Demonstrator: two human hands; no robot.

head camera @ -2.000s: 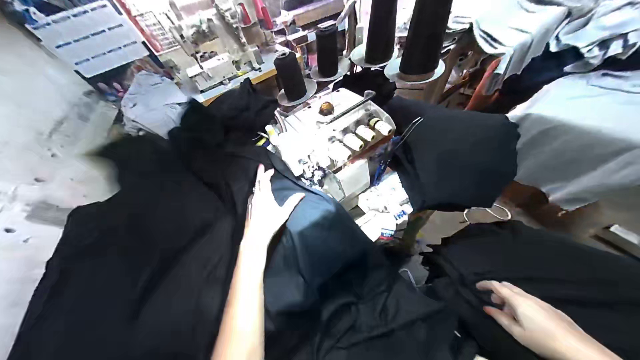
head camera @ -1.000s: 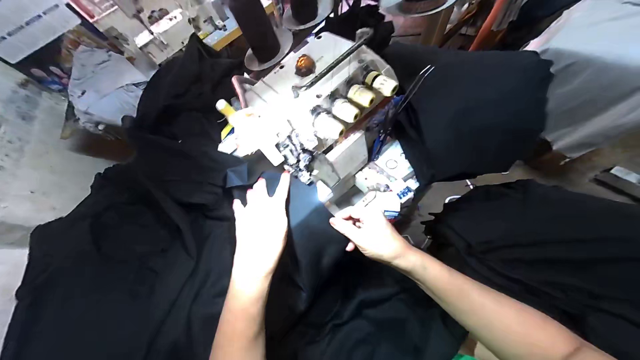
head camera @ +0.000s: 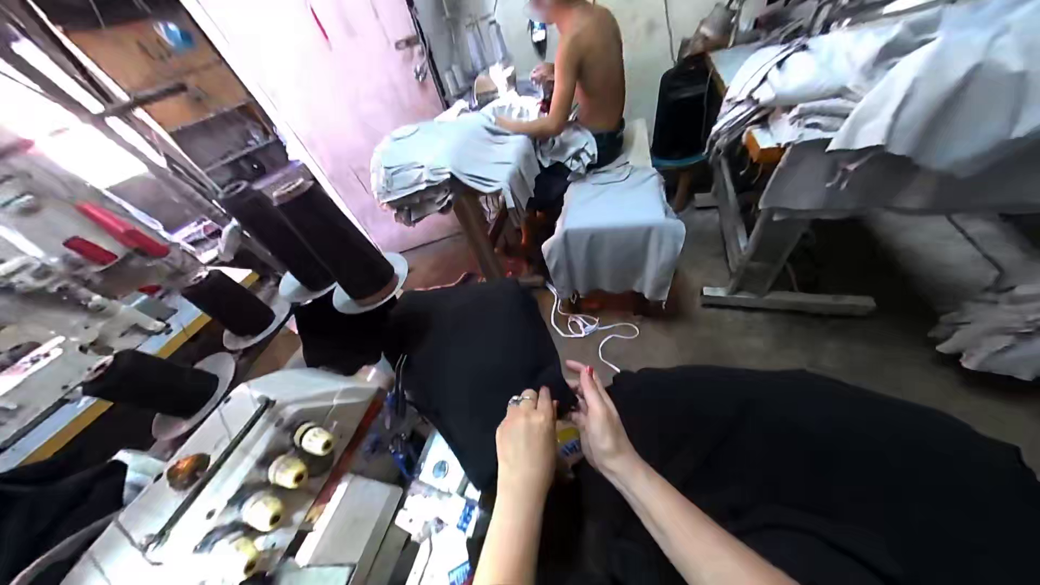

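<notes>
Both hands meet at the lower corner of a black fabric piece (head camera: 479,349) that hangs to the right of the overlock sewing machine (head camera: 244,487). My left hand (head camera: 526,431), with a ring on one finger, pinches the edge of this cloth. Close beside it, my right hand (head camera: 600,422) has its fingers bent at the same corner; what lies between them is partly hidden. A large heap of black fabric (head camera: 796,455) spreads at the right, under and beside my right forearm. Tweezers (head camera: 400,374) stand by the machine's right side.
Black thread cones (head camera: 325,227) stand behind the machine. A person (head camera: 597,65) sits at another table with grey fabric (head camera: 455,154). A bench draped in grey cloth (head camera: 617,227) and a white cord (head camera: 581,325) are beyond the hands. A table (head camera: 894,179) bears light fabric at the right.
The view has swung right and up. My hands have left the black cloth in front of the machine's needle area and are now together at the fabric on its right side.
</notes>
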